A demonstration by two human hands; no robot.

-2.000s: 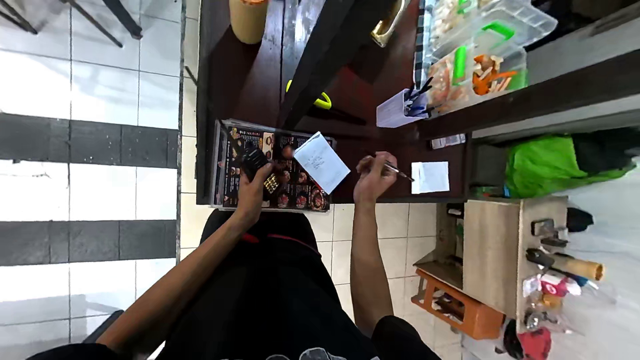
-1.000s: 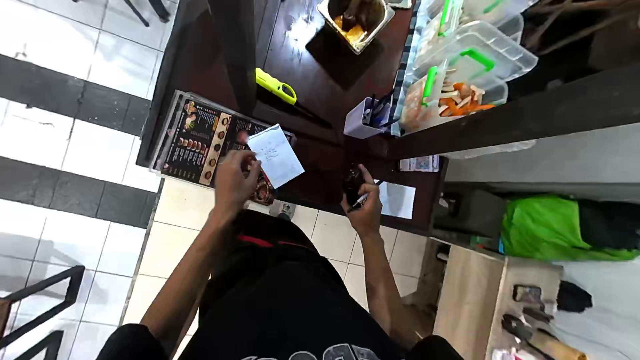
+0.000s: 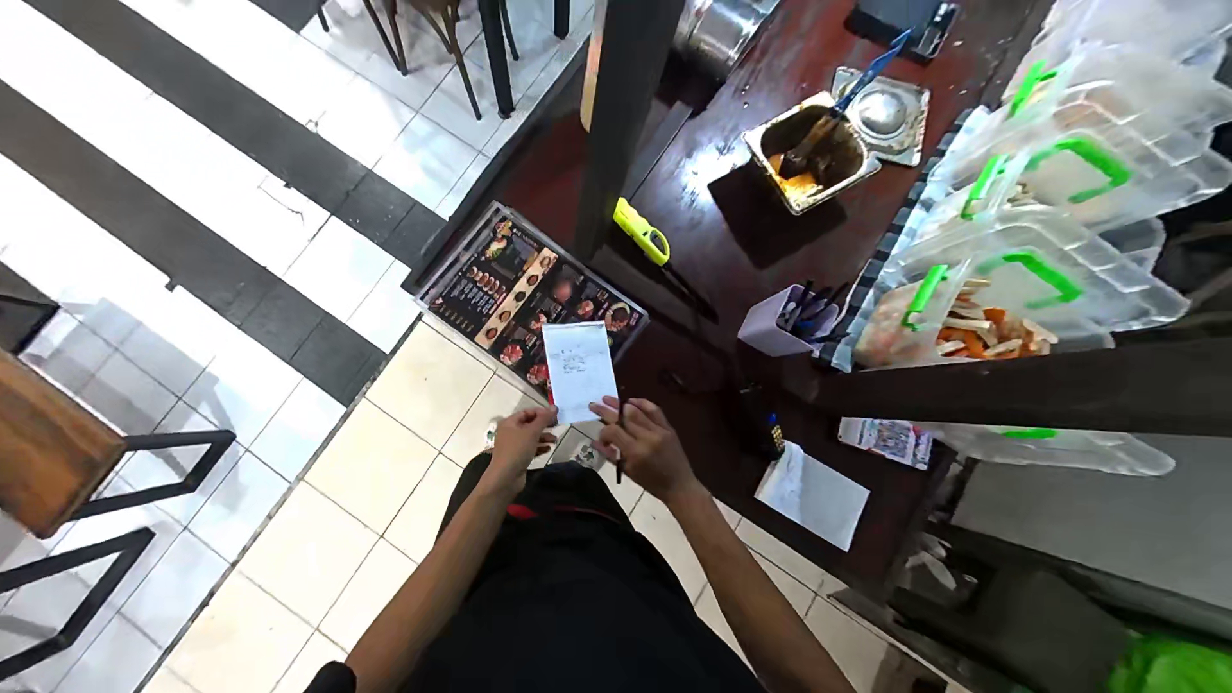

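Observation:
A small white notepad sheet [image 3: 579,366] with handwriting lies over the lower part of a laminated menu [image 3: 525,298]. My left hand [image 3: 525,438] has its fingertips pinched at the sheet's lower left corner. With a dark pen [image 3: 620,462] between its fingers, my right hand [image 3: 645,438] touches the sheet's lower right corner. A black handheld device with lit keys [image 3: 770,428] rests on the dark table, by the top of a second white paper pad [image 3: 815,496].
A yellow gas lighter [image 3: 643,233], a white pen holder [image 3: 770,322] and a metal sauce container [image 3: 804,197] with a brush stand farther back. Clear food boxes with green clips [image 3: 1039,289] line the right. A dark post [image 3: 621,125] rises behind the menu.
My right hand has moved left from beside the second pad to the written sheet, leaving the black device by that pad. The view has turned.

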